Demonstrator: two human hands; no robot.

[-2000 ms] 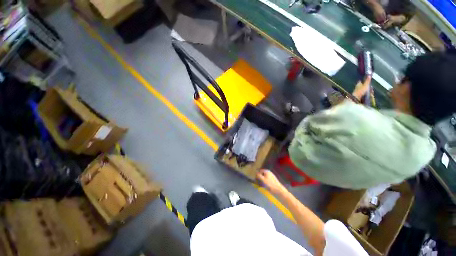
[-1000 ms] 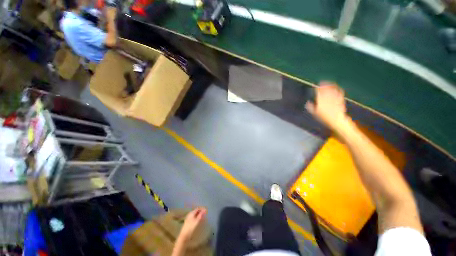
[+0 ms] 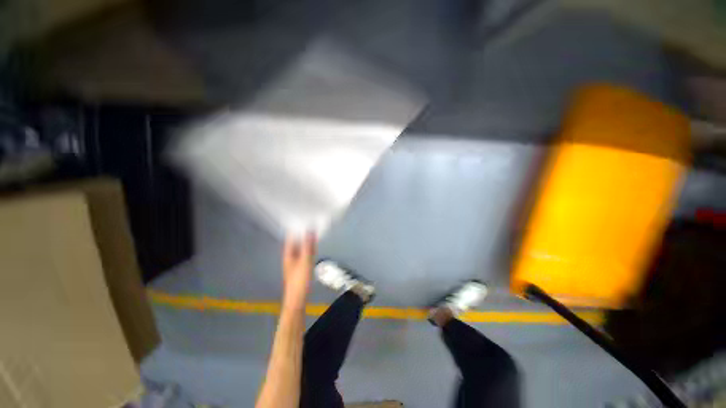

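Observation:
A large flat white-grey sheet point(image 3: 310, 151) is in front of me above the floor, blurred, its upper part in shadow and its lower part bright. My left hand point(image 3: 298, 253) is at the sheet's lower corner, with the fingers closed on it. My right hand is not in view. What the sheet is made of cannot be told.
A cardboard carton point(image 3: 60, 295) stands at the left beside a dark object. An orange platform cart point(image 3: 601, 219) with a black handle point(image 3: 605, 343) is at the right. A yellow floor line point(image 3: 406, 311) runs across near my feet.
I have moved along the aisle and the view has turned. The sheet, earlier lying beyond the floor line, is now held at one corner by my left hand. My right hand has left the view.

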